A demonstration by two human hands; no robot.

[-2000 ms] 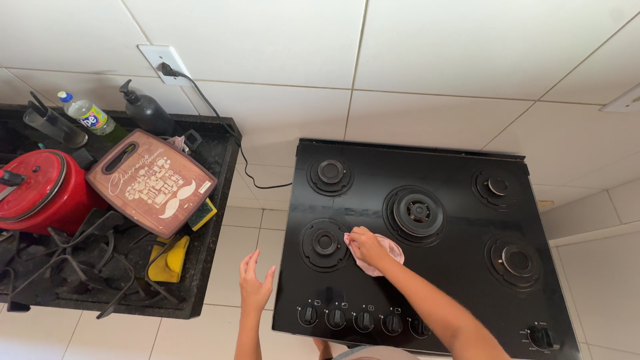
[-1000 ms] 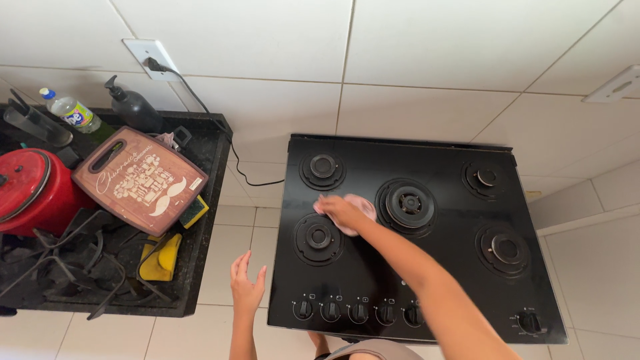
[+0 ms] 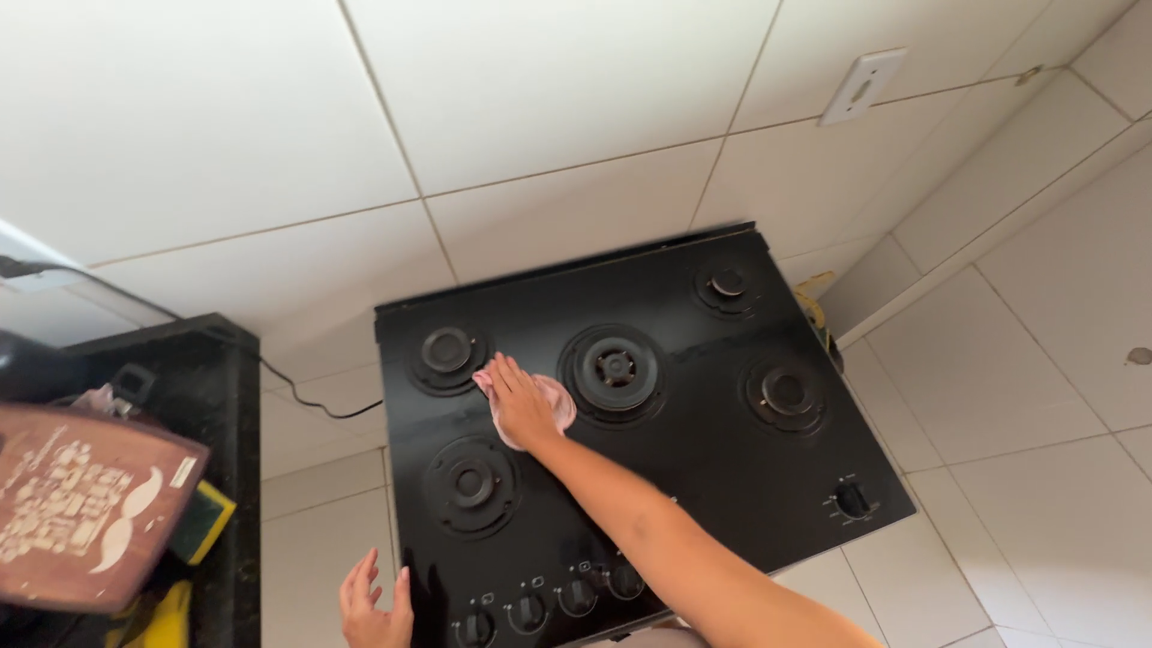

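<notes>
My right hand lies flat on a pink cloth, pressing it against the black glass cooktop. The cloth sits between the back left burner and the large middle burner, with the front left burner nearer me. My left hand hovers off the cooktop's front left edge, fingers spread and holding nothing. Control knobs line the front edge, partly behind my right forearm.
At the left, a dark stone counter holds a printed wooden board, a yellow-and-green sponge and a yellow cloth. A black cord runs behind the cooktop. A tiled wall rises at the back.
My right hand has moved with the cloth from beside the front left burner to between the back left and middle burners. My left hand stays off the left edge. The view has turned right.
</notes>
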